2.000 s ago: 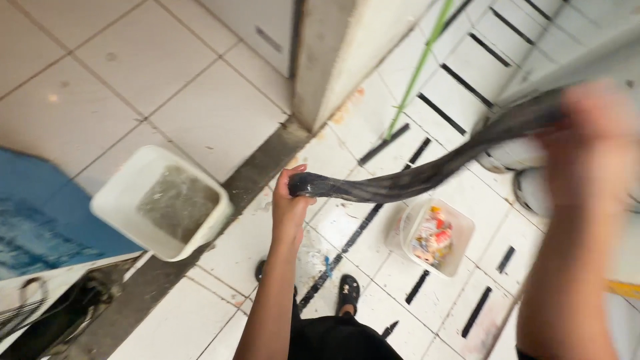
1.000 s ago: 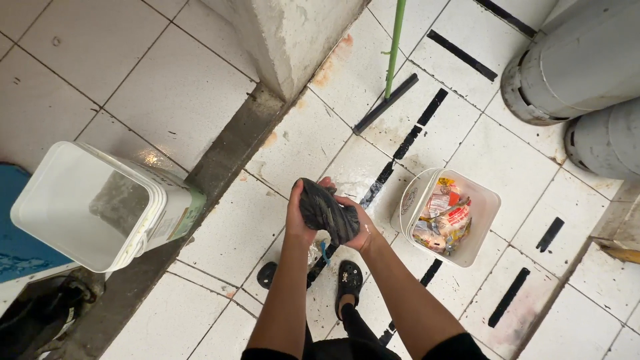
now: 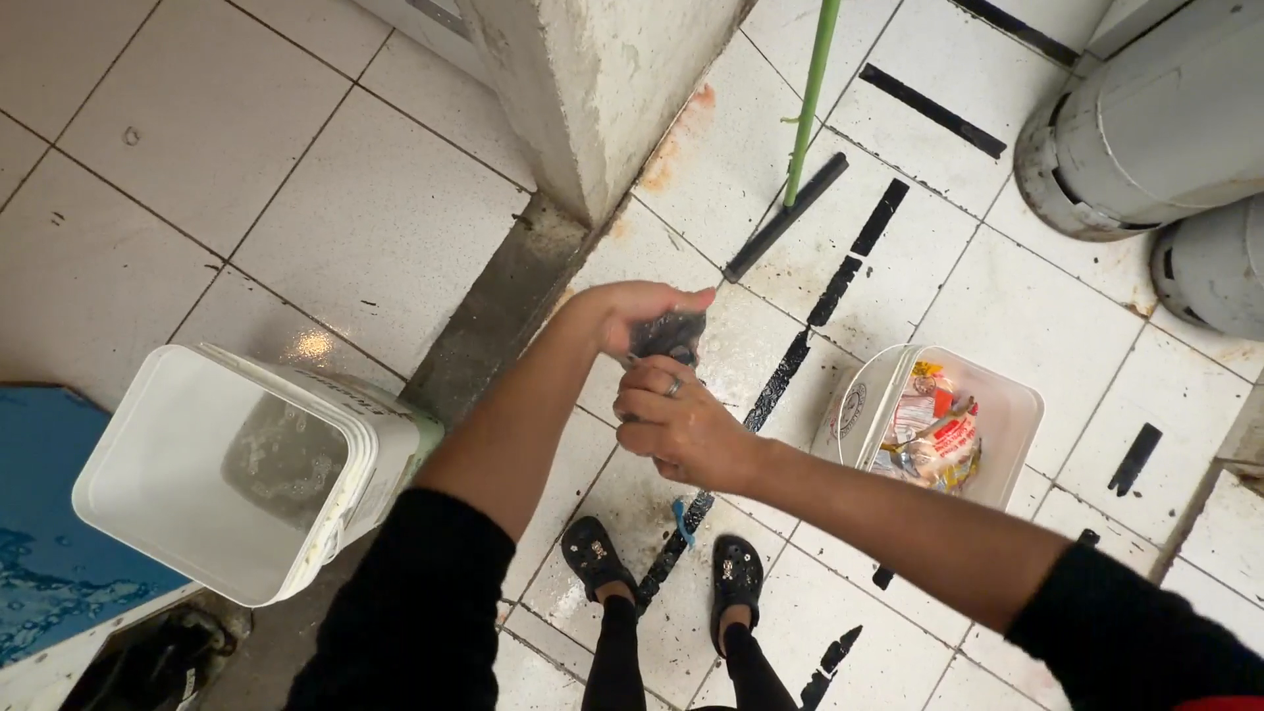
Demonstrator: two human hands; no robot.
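Note:
A dark, wet-looking cloth or plastic piece [image 3: 668, 336] is bunched up between my two hands, above the tiled floor. My left hand [image 3: 632, 314] cups it from behind, with the thumb pointing right. Below it, my right hand [image 3: 681, 410], with a ring on one finger, closes around its lower part. Most of the piece is covered by my fingers, and its exact kind cannot be told. To the left stands a white plastic bucket [image 3: 188, 444] with cloudy grey water at its bottom. On the right, a white bucket [image 3: 1007, 434] contains crumpled food wrappers.
A green-handled floor squeegee [image 3: 787, 217] stands beside the wall corner [image 3: 553, 109]. Grey gas cylinders [image 3: 1136, 138] occupy the upper right. Strips of black tape [image 3: 780, 380] mark the white tiles. A raised sill [image 3: 494, 296] runs between the two floor areas. Blue water-patterned board [image 3: 69, 494] lies far left.
Two seconds ago the dark piece was stretched long between my spread hands. It was then bunched up in both hands, and now my right hand has come across below the left, gripping its lower part.

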